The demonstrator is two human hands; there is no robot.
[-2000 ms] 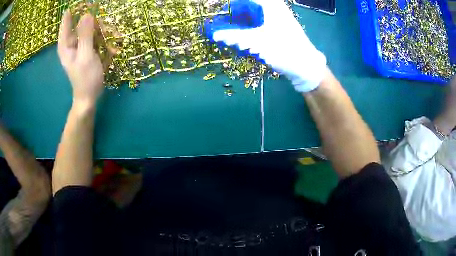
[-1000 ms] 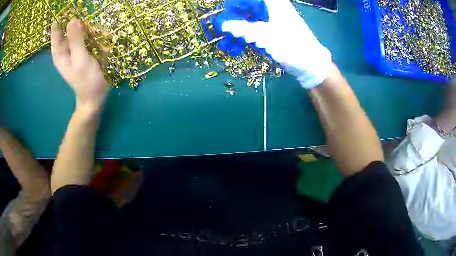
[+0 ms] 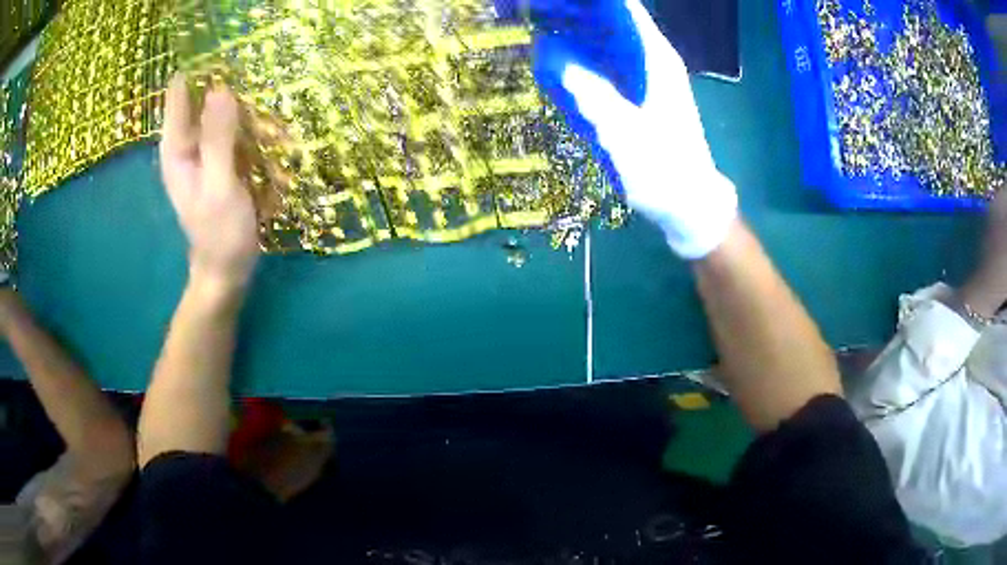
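Note:
A gold sprue frame (image 3: 409, 121), blurred, lies between my hands over a glittering pile of loose parts (image 3: 574, 204). My bare left hand (image 3: 215, 177) is at the frame's left side, its fingers partly around the edge. My right hand (image 3: 640, 121), in a white glove with blue palm and fingers, is at the frame's right edge. Its fingertips are partly hidden by the glove, but it grips the edge. Small plated parts show through and below the frame's right end.
Stacked gold frames (image 3: 94, 88) lie at the left. A blue plastic tray (image 3: 817, 144) with loose parts is at the right. A dark smartphone (image 3: 707, 39) lies between pile and tray. A person's arm (image 3: 61, 375) is at left, another person's white sleeve (image 3: 928, 408) at right.
The view has shifted, so the bench things sit lower in it. The frame now shows more bars and is more blurred. Both hands remain at its sides.

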